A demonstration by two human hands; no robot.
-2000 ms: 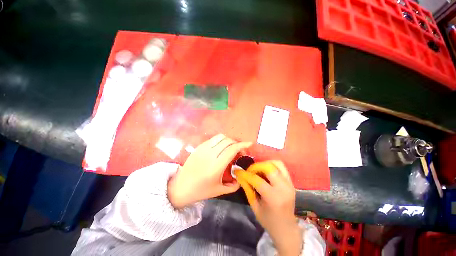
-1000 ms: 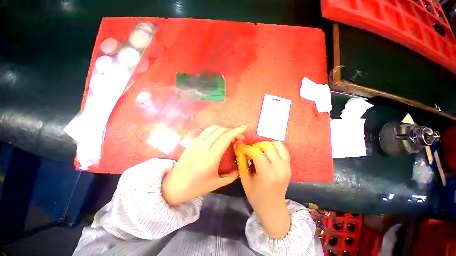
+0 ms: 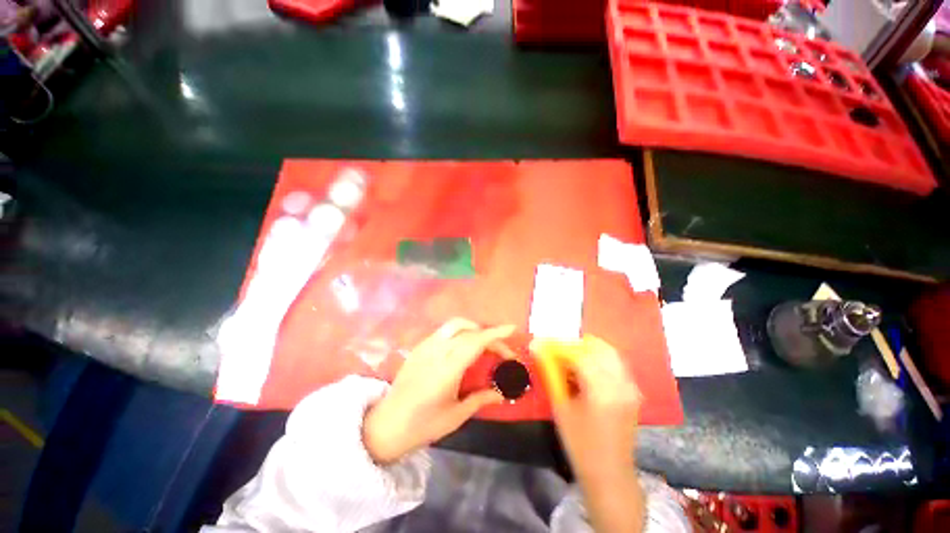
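Observation:
A small round near-black disc (image 3: 510, 379) faces up over the front part of the red mat (image 3: 521, 213). My left hand (image 3: 429, 387) curves around its left side, thumb at its edge; the exact grip below is hidden. My right hand (image 3: 596, 401), blurred, with yellow finger cots, is right of the disc, apart from it. Its fingertips are at the lower end of the white card (image 3: 557, 300); whether they touch or hold it is unclear. A green patch (image 3: 435, 257) lies mid-mat. A glossy white strip with pale round discs (image 3: 273, 302) lies along the mat's left side.
Crumpled white wipes (image 3: 628, 262) lie at the mat's right edge, with a white sheet (image 3: 705, 338) beside it. Farther right are a metal-topped jar (image 3: 810, 331), thin sticks and clear crinkled plastic (image 3: 880, 396). A red compartment tray (image 3: 750, 89) stands at the back right.
My right hand has moved right, off the disc, to the card's lower end. The disc now shows fully beside my left hand. The camera view has shifted and shows more of the far bench.

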